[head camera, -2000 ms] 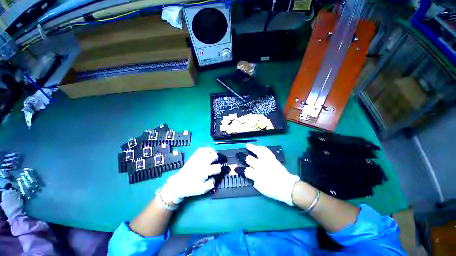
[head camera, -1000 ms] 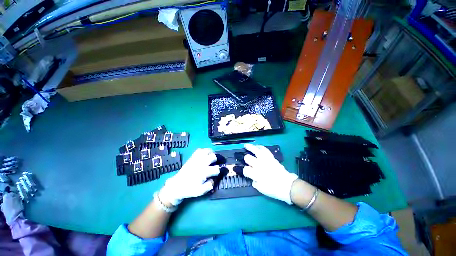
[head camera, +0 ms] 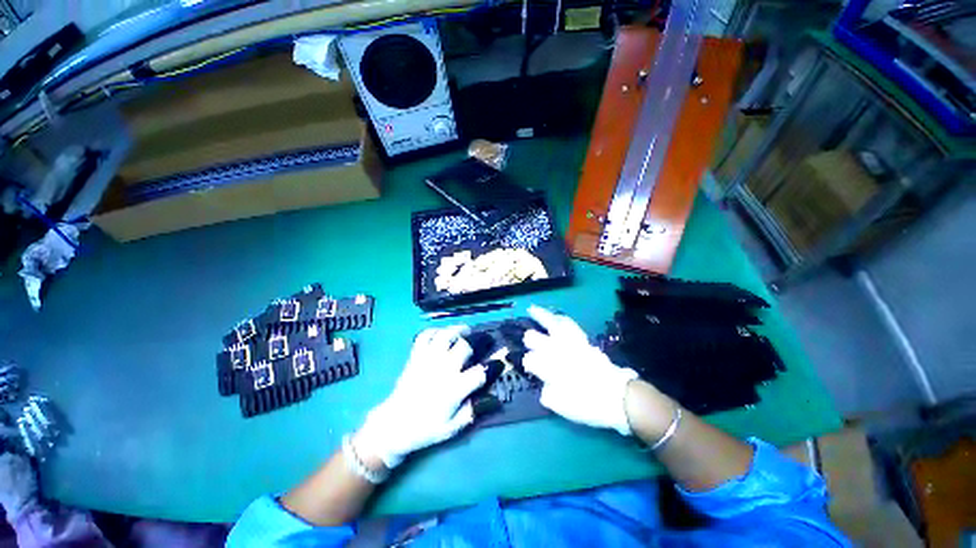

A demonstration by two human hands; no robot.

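Note:
A black finned part (head camera: 518,382) lies at the black slotted fixture (head camera: 522,408) in front of me, between my hands and partly hidden by them. It looks slightly tilted, with a pale piece near its top edge. My left hand (head camera: 426,394), in a white glove with dark fingertips, grips its left side. My right hand (head camera: 575,371), gloved the same way, has its fingertips on its right side. Whether the part touches the fixture cannot be told. A slim dark tool (head camera: 469,310) lies behind the fixture.
A black tray (head camera: 421,280) holds silver bits and cream pieces, with a black plate (head camera: 478,187) on its back edge. Finned parts with pale squares (head camera: 280,345) sit left, a black pile (head camera: 701,345) right. Behind are a cardboard box (head camera: 246,203), white fan box (head camera: 401,86) and orange board (head camera: 605,161).
The view has shifted, so the bench things appear further left. My left hand has turned a little, and the finned part, level in the fixture before, now looks tilted between my fingers.

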